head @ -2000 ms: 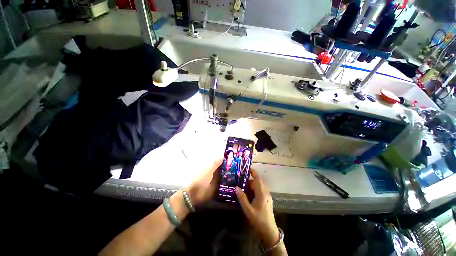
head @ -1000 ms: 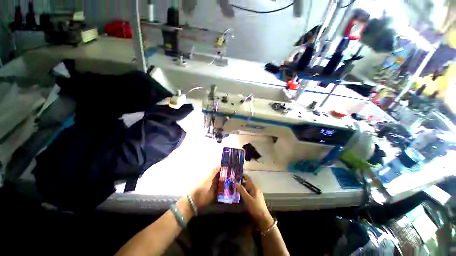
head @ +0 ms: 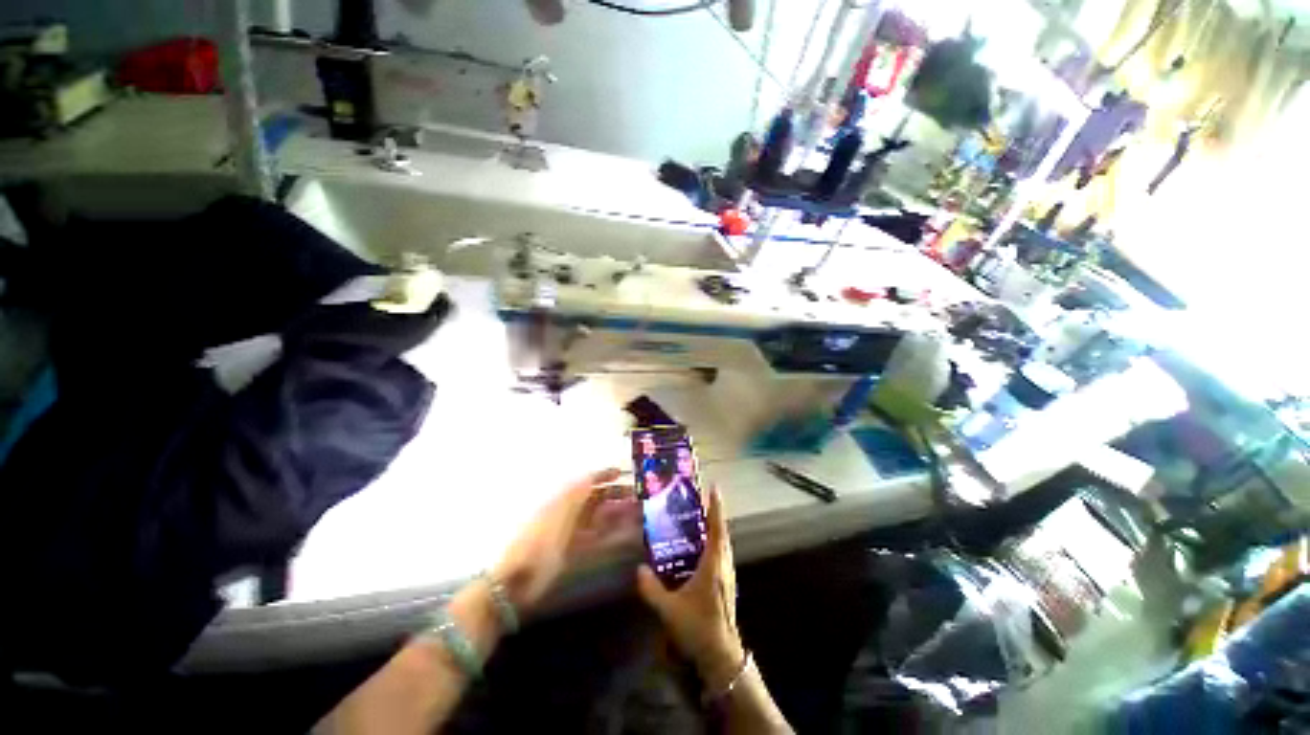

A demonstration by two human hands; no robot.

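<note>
A smartphone [head: 670, 503] with a lit colour screen stands out in front of the machine table's front edge. My right hand [head: 700, 603] grips its lower part, with the thumb at the bottom of the screen. My left hand [head: 568, 539] is just left of the phone, blurred, with its fingers apart and apparently holding nothing. A dark garment heap [head: 309, 417] lies left of the needle area [head: 546, 381]. A small dark fabric scrap [head: 649, 412] shows just behind the phone's top edge.
The white sewing machine [head: 647, 345] stands behind the phone, its lamp [head: 412, 284] at the left. Thread snips [head: 802, 481] lie right of the phone, near a blue tray [head: 894, 451]. A clear plastic bag [head: 955, 632] is at the lower right. Thread cones [head: 839, 161] stand behind.
The view has swung right, so the table and garments appear further left. My left hand has come off the phone and moved left; my right hand still holds it.
</note>
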